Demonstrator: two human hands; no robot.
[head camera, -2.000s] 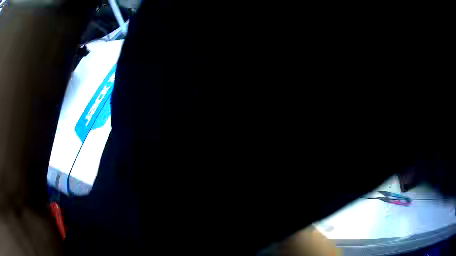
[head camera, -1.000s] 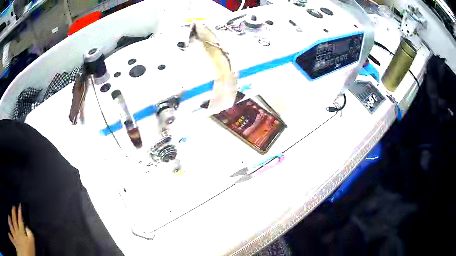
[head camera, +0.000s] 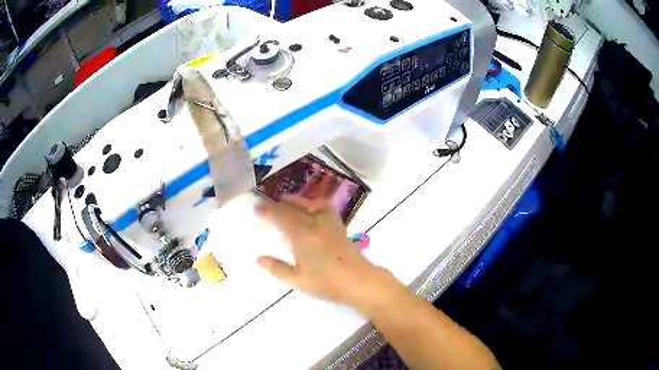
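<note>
My right hand (head camera: 311, 253) is over the machine bed, in front of the smartphone (head camera: 314, 186), with thumb and fingers apart and no held object visible. The fingertips are washed out against the white. The phone lies lit under the arm of the white sewing machine (head camera: 303, 101), partly covered by my hand. The pink and blue handle ends of the thread snips (head camera: 361, 240) show just beyond my hand; their blades are hidden. Dark fabric (head camera: 36, 296) hangs at the left edge. My left hand is not in view.
A tan square (head camera: 210, 268) is beside the tension discs (head camera: 175, 260). A grey-beige strap (head camera: 217, 137) hangs over the machine arm. An olive-gold cylinder (head camera: 550, 65) stands at the far right. A white bin (head camera: 170, 50) is behind. A measuring strip (head camera: 484, 235) runs along the front edge.
The view has shifted, so the machine appears further left. My right hand has come in over the bed and covers most of the snips. The hand seen on the dark fabric at lower left is gone from view.
</note>
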